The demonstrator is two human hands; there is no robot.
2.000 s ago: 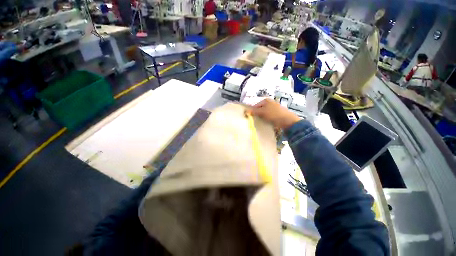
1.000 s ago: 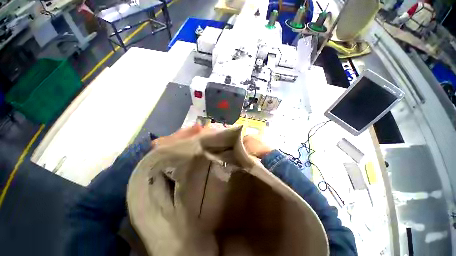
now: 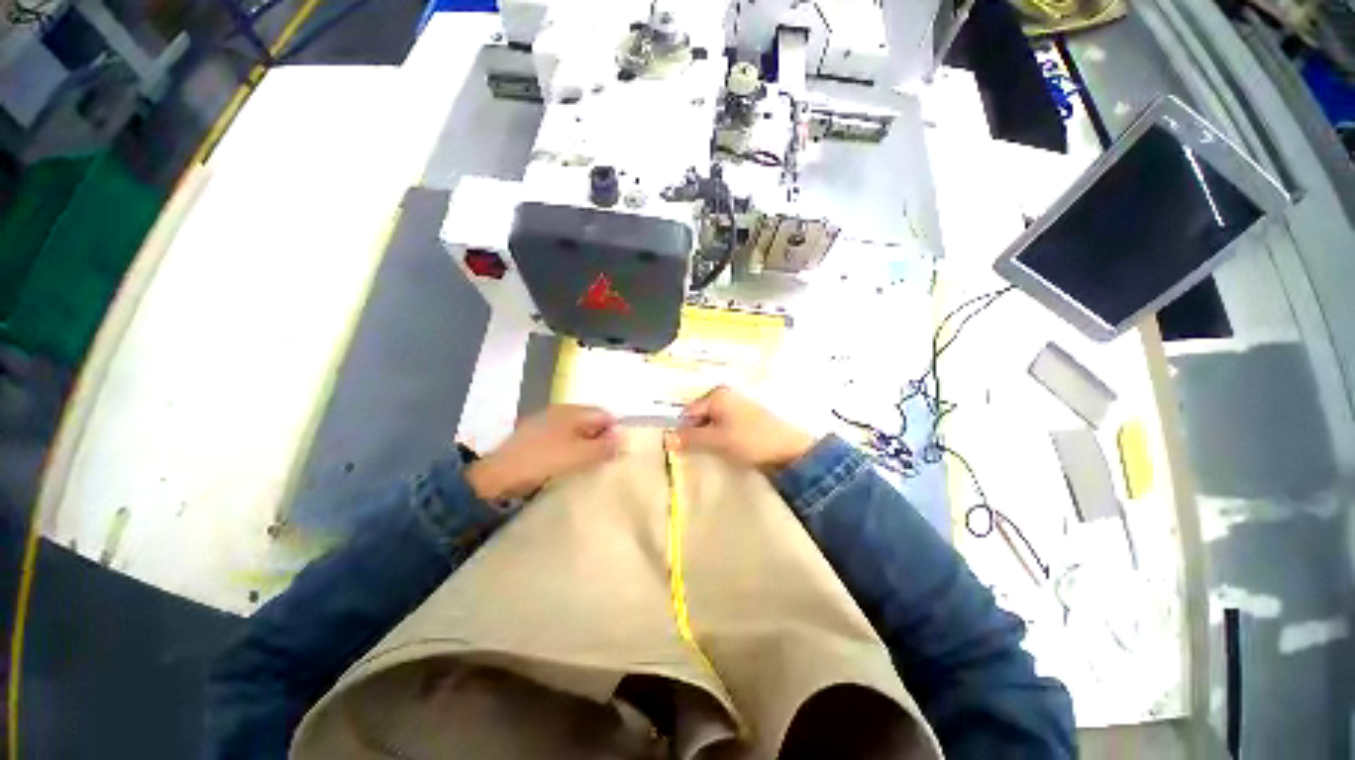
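The beige workpiece (image 3: 595,549) lies in front of me, its wide open end towards me and its narrow far edge just in front of the sewing machine head (image 3: 602,279). A yellow tape (image 3: 678,552) runs lengthwise down it. My left hand (image 3: 547,449) holds the far edge left of the tape. My right hand (image 3: 743,428) pinches the same edge at the right of the tape. The yellow-edged clamp (image 3: 721,345) lies just beyond the edge, partly under the head. The needle is hidden behind the head's dark cover.
A control screen (image 3: 1144,218) stands at the right. Black cords (image 3: 939,431) and thin tools lie right of my right hand. Grey blocks (image 3: 1073,383) and a yellow piece (image 3: 1135,457) lie below the screen. A green bin (image 3: 82,245) stands on the floor at the far left.
The view has moved closer to the machine. The workpiece has turned and flattened so the yellow tape faces up. Both hands, partly hidden behind the cloth before, now show at its far edge.
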